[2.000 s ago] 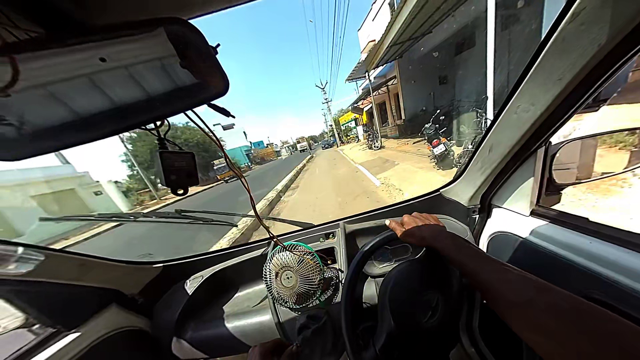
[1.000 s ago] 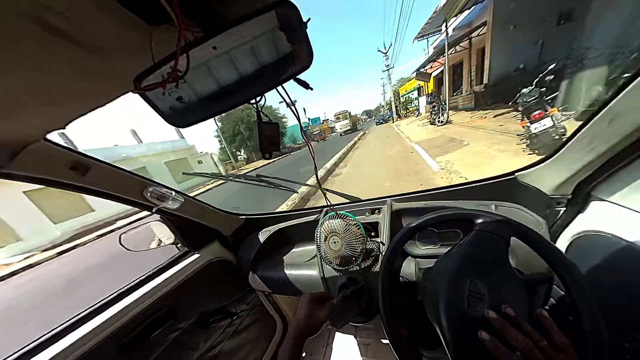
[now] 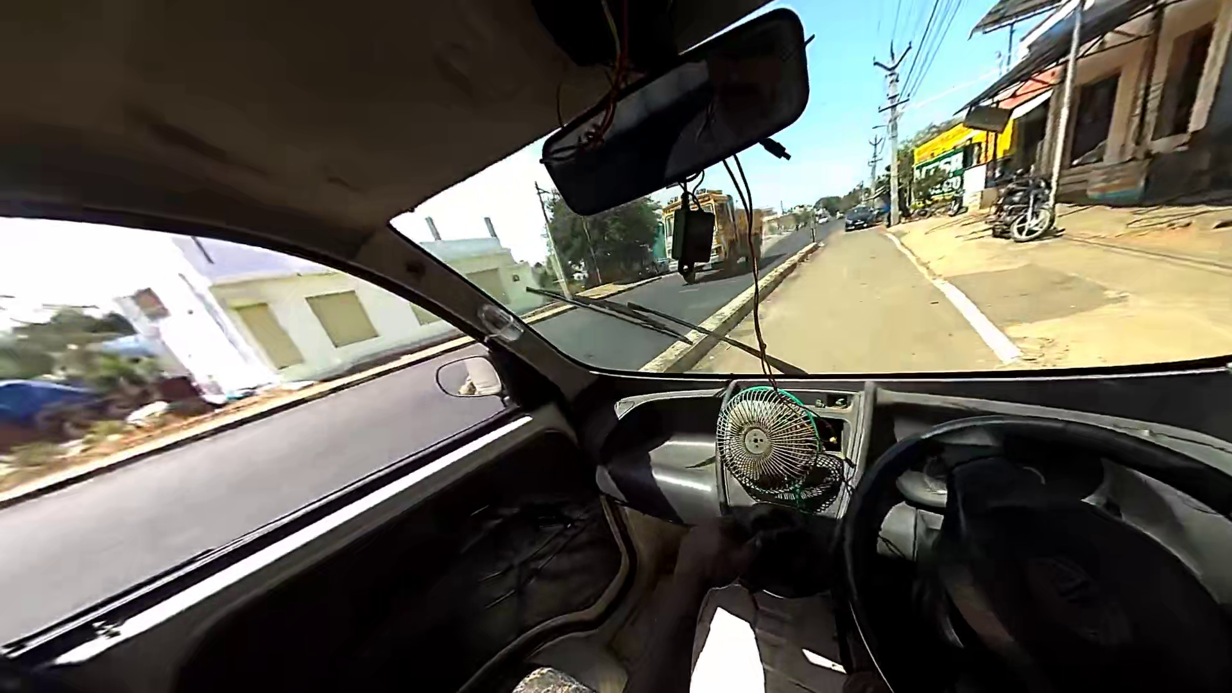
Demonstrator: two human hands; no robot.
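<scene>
My left hand [image 3: 717,551] reaches forward in deep shadow below the dashboard. It is beside a dark gear lever [image 3: 782,547], and its fingers are too dim to show whether they grip it. The black steering wheel [image 3: 871,496] fills the lower right, partly cut off by the frame edge. My right hand cannot be made out on the visible part of the wheel. A small wire-caged fan [image 3: 760,440] with a green rim is on the centre of the dashboard [image 3: 674,462], left of the wheel. A cable hangs down to it from the rear-view mirror [image 3: 679,111].
Through the windscreen, a truck [image 3: 710,229] is on the road beyond a low kerb divider [image 3: 736,318]. A dark car [image 3: 859,218] is farther ahead in the lane. A utility pole [image 3: 893,135] and a parked motorcycle [image 3: 1025,210] stand at right. The side mirror [image 3: 470,377] is at left.
The view has swung left. My right hand was on top of the wheel, then low at its right side; now it is out of sight. The truck appears closer, and the parked motorcycles have shifted as the vehicle moves forward.
</scene>
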